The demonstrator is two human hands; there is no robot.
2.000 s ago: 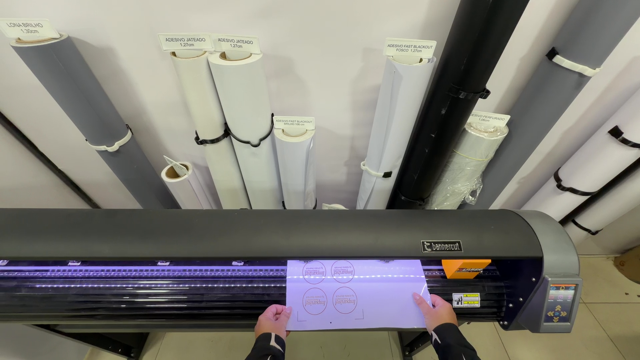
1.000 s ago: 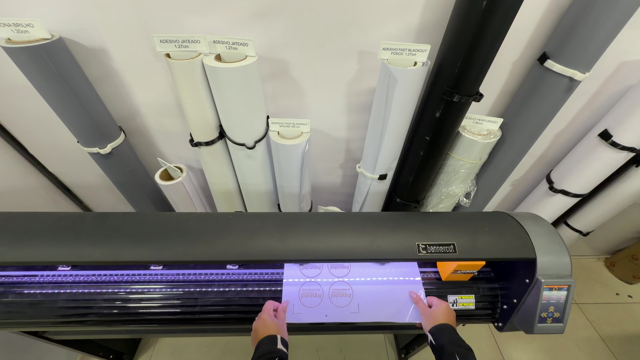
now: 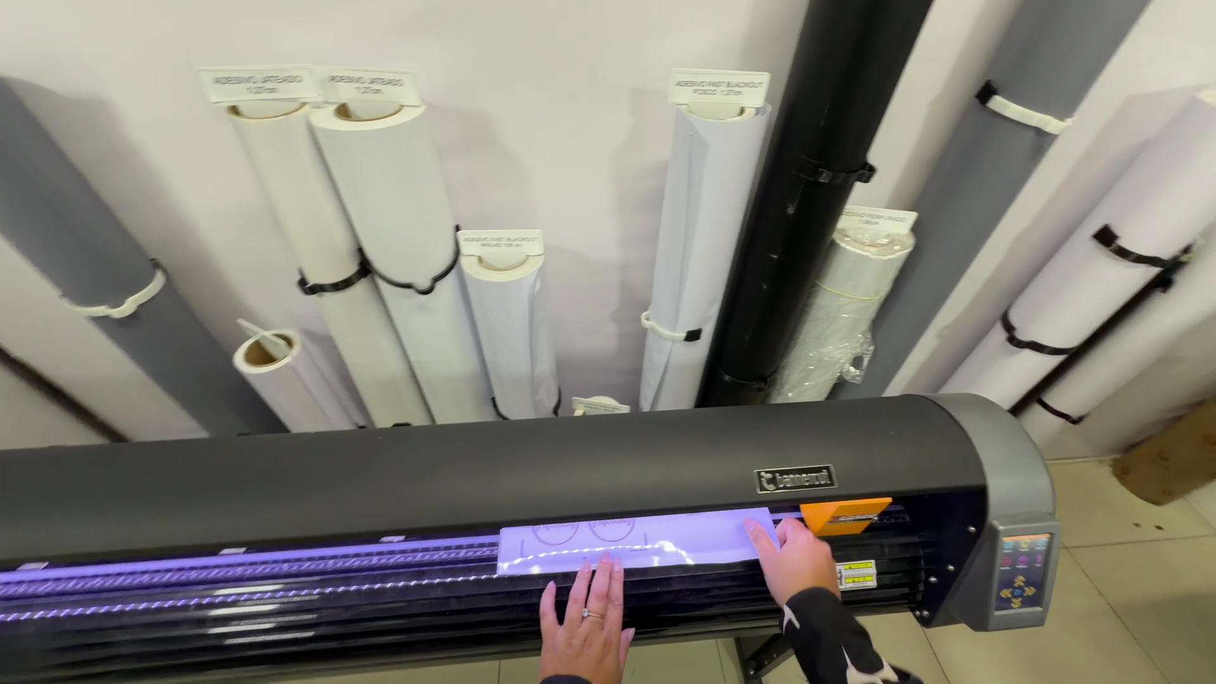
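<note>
A white printed sheet with round outlines lies in the front slot of a black Bannercut vinyl cutter, its upper part hidden under the cover. My left hand, a ring on one finger, lies palm down with its fingertips at the sheet's lower edge, the fingers slightly apart. At the sheet's right end, my right hand pinches the edge between thumb and fingers. Just right of the sheet is the cutter's orange carriage.
Rolls of material, such as a white roll and a black roll, lean on the wall behind the cutter. A control panel is at its right end. A brown roll lies on the tiled floor.
The sheet has moved farther into the cutter, so less of it shows. My left hand has left the sheet's left corner and lies flat near its lower middle.
</note>
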